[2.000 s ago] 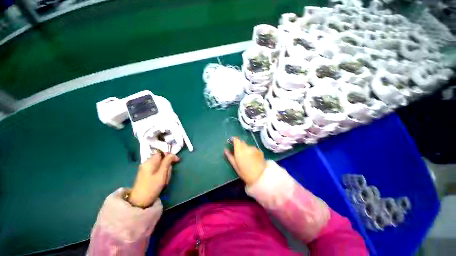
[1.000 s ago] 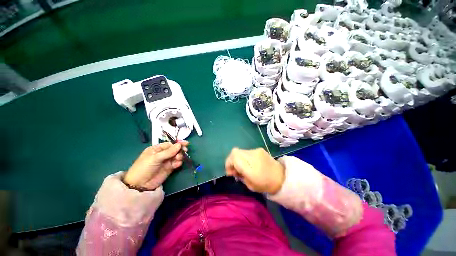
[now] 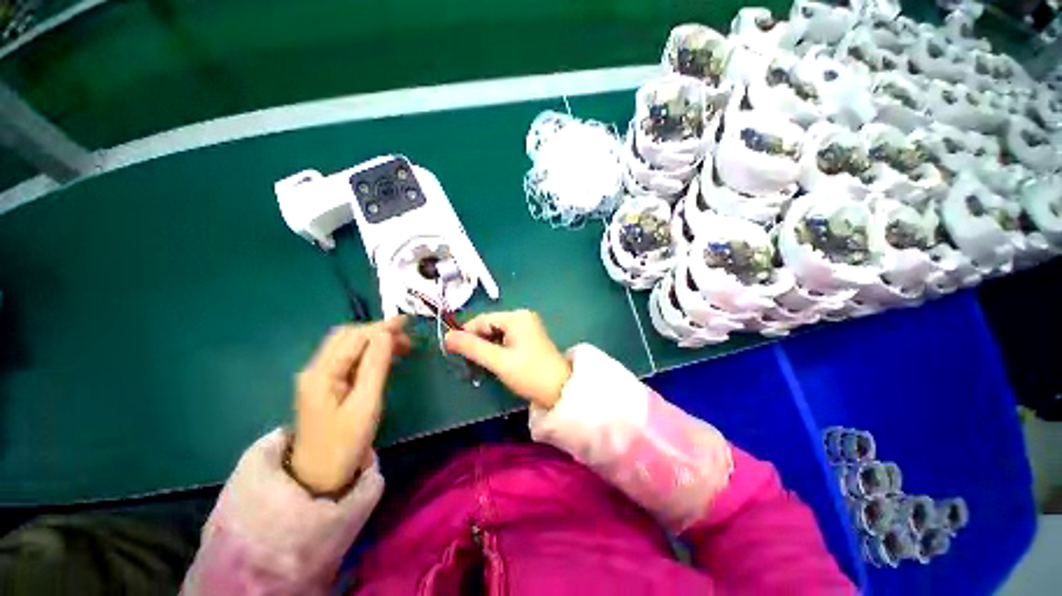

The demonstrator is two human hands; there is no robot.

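Note:
A white camera body lies on the green bench, its black square lens panel away from me and its round opening towards me. Thin dark, red and white wires come out of the opening. My right hand pinches these wires just below the opening. My left hand is just left of the wires, blurred; whether its fingertips hold a wire cannot be told. A short black cable lies left of the body.
Stacked white housings with boards fill the right side of the bench. A tangled white cord bundle lies left of them. A blue bin with grey rings is below the bench edge at right. A pale rail runs behind.
My right hand has moved left to the wires and taken hold of them. My left hand has shifted slightly left and down from them. The view has shifted, so the body appears further right.

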